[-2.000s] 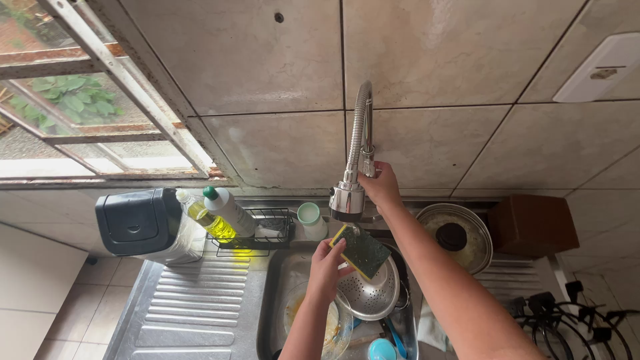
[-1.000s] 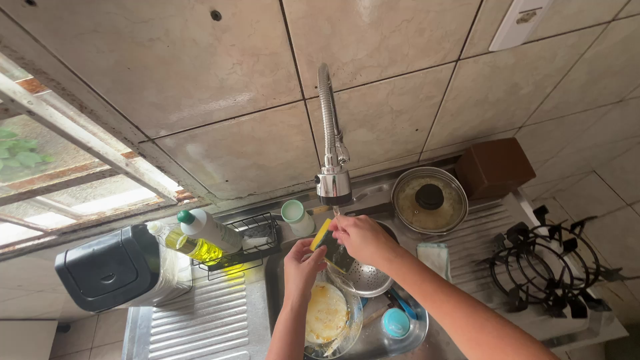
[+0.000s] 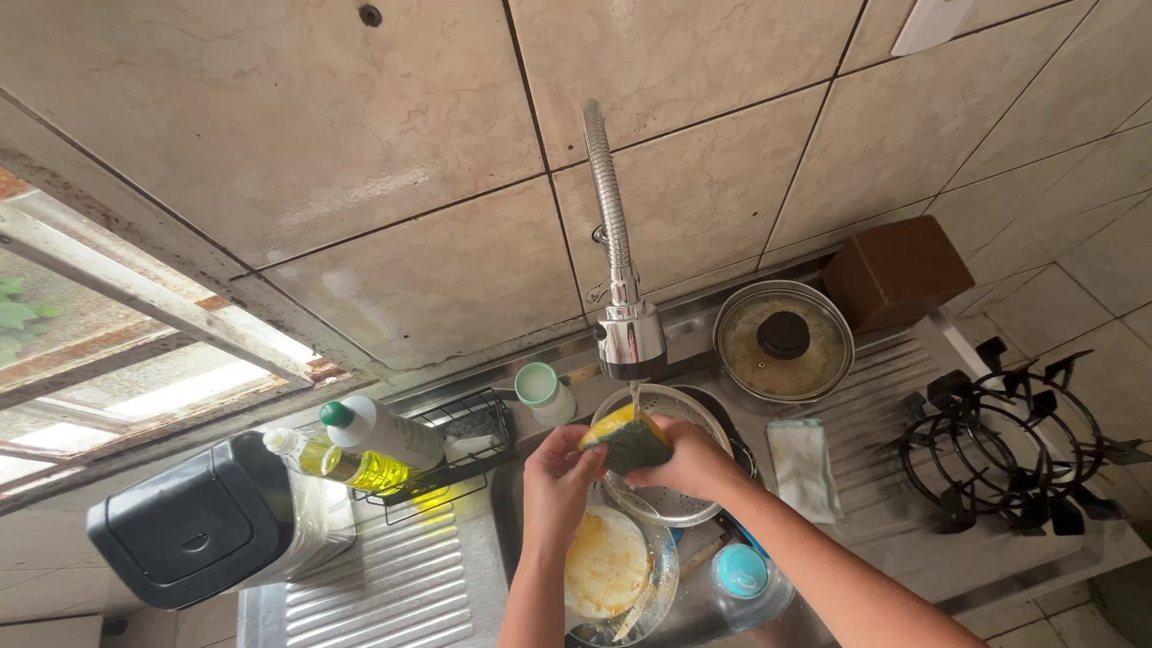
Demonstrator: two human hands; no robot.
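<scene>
A yellow sponge with a dark green scouring side (image 3: 630, 440) is held between both hands over the sink. My left hand (image 3: 565, 468) pinches its left edge with fingers and thumb; my right hand (image 3: 681, 457) grips its right side. A thin stream of water falls onto it from the chrome faucet (image 3: 630, 337) just above. Beneath and behind the hands lies a metal colander (image 3: 711, 414), partly covered by them. Below my left hand, a soiled plate (image 3: 606, 562) sits in a glass bowl (image 3: 666, 576) in the sink.
A wire rack (image 3: 486, 432) with detergent bottles (image 3: 364, 463) and a black-lidded bin (image 3: 193, 522) stand left. A lidded pot (image 3: 785, 346), a brown box (image 3: 900, 270), a folded cloth (image 3: 804, 468) and stove grates (image 3: 1008, 441) are right. A turquoise-lidded container (image 3: 742, 571) is in the sink.
My right hand has come down from beside the faucet to the sponge. Water now runs onto the sponge, whose yellow side shows more. The view has shifted and tilted.
</scene>
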